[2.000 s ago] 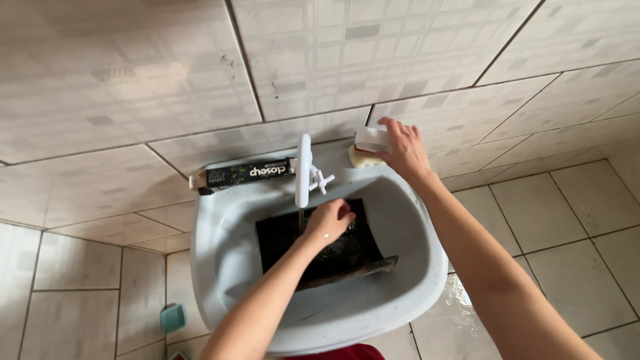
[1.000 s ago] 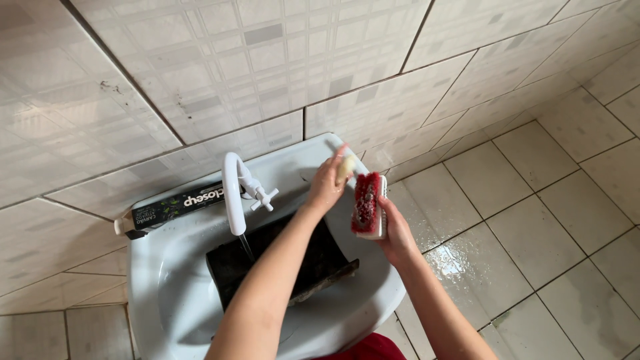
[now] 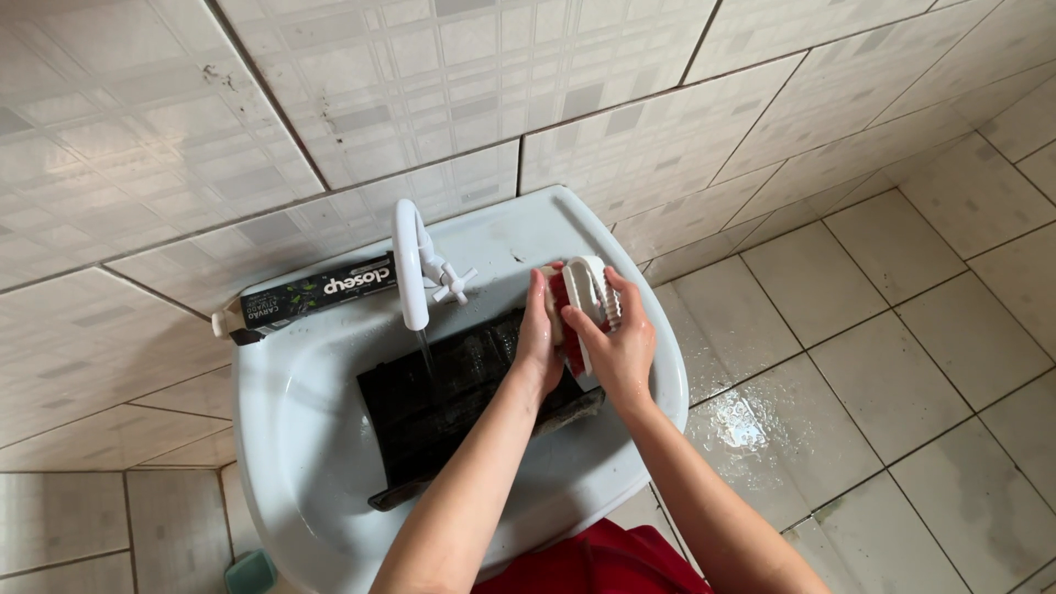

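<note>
My right hand grips a white plastic scrub brush with red bristles by its handle, over the right side of the sink. The bristles face left, against a pale piece of soap that my left hand holds, mostly hidden by its fingers. Below the hands a black, wet, tray-like part lies tilted in the basin. A thin stream of water falls onto it from the white faucet.
The pale blue sink stands against a tiled wall. A black Closeup toothpaste box lies on its back left ledge. Wet floor tiles are at the right, and a teal object sits low at the left.
My left hand has gone from over the black part to the soap, which it has picked up from the ledge. The brush has turned, its red bristles now pressed toward the soap.
</note>
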